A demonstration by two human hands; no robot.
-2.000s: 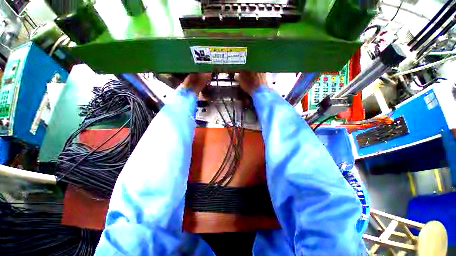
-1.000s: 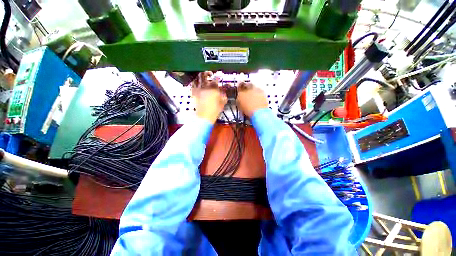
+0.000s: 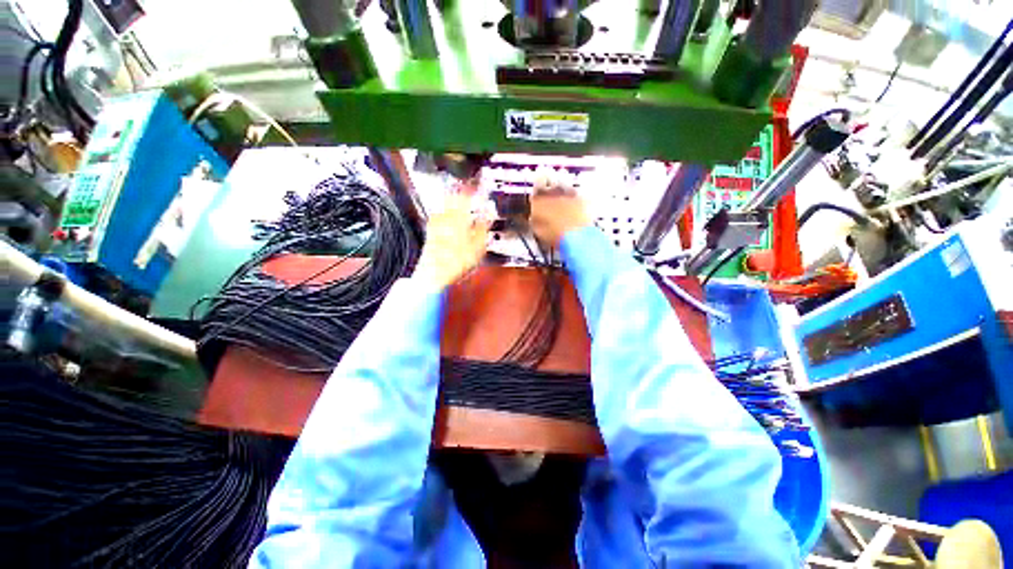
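My left hand (image 3: 458, 231) and my right hand (image 3: 558, 211) are at the front of the machine bed, below the green platen (image 3: 444, 120). They are on either side of a small dark block (image 3: 511, 209). Their fingertips are blurred, so I cannot tell whether they grip it. A few thin black cables (image 3: 542, 325) hang from the block towards me over the reddish-brown board (image 3: 478, 300). A long bundle of black cables (image 3: 517, 387) lies across the board under my forearms.
Looped black cables (image 3: 322, 306) lie at left, and more hang at far left (image 3: 122, 456). Shiny guide posts (image 3: 672, 208) stand beside the perforated machine table (image 3: 618, 222). A blue tub (image 3: 805, 489) with cable ends, a control panel (image 3: 742, 183) and a wooden stool (image 3: 969, 548) are at right.
The view has shifted, with more of the platen's top showing. My hands have drawn back from under the platen edge, and my left hand is now more apart from the dark block.
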